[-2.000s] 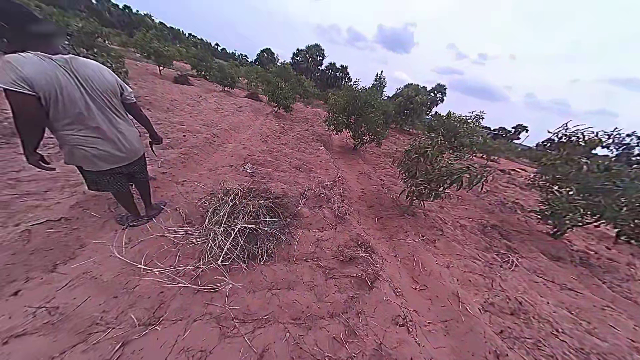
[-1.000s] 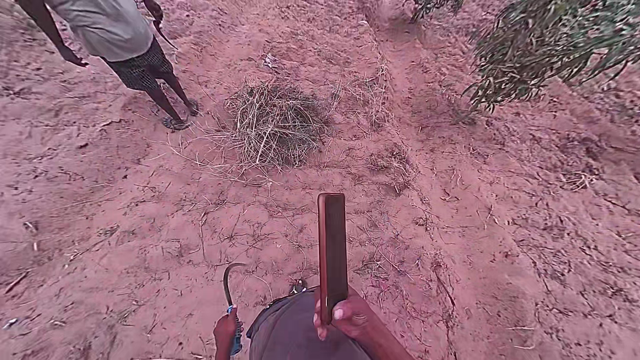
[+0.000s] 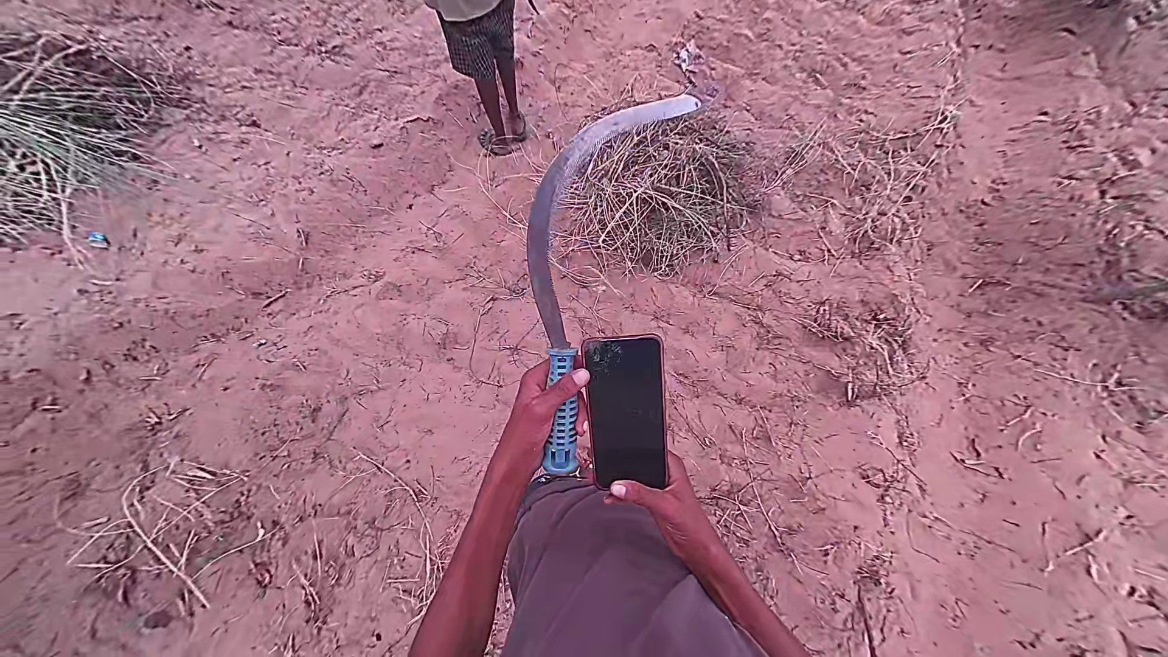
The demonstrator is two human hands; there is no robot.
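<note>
My left hand [image 3: 540, 411] grips the blue plastic handle of a sickle [image 3: 545, 214], whose long curved, toothed blade points up and bends to the right across the view of a dry brush heap. Beside it, my right hand [image 3: 659, 511] holds a smartphone [image 3: 626, 411] by its lower end, thumb on the bottom edge. The phone stands upright with its dark screen facing me. My left thumb reaches over the sickle handle to the phone's upper left edge.
On reddish sandy ground a heap of dry stalks [image 3: 662, 196] lies ahead, another heap [image 3: 64, 128] at the far left. A person in checked shorts [image 3: 479, 41] stands beyond, left of the nearer heap. Loose dry twigs [image 3: 160, 529] are scattered at the lower left.
My left hand has brought the sickle up and in beside the phone, from lower left a second ago. The phone's dark face is now turned toward me. The view has tilted down since the oldest frame.
</note>
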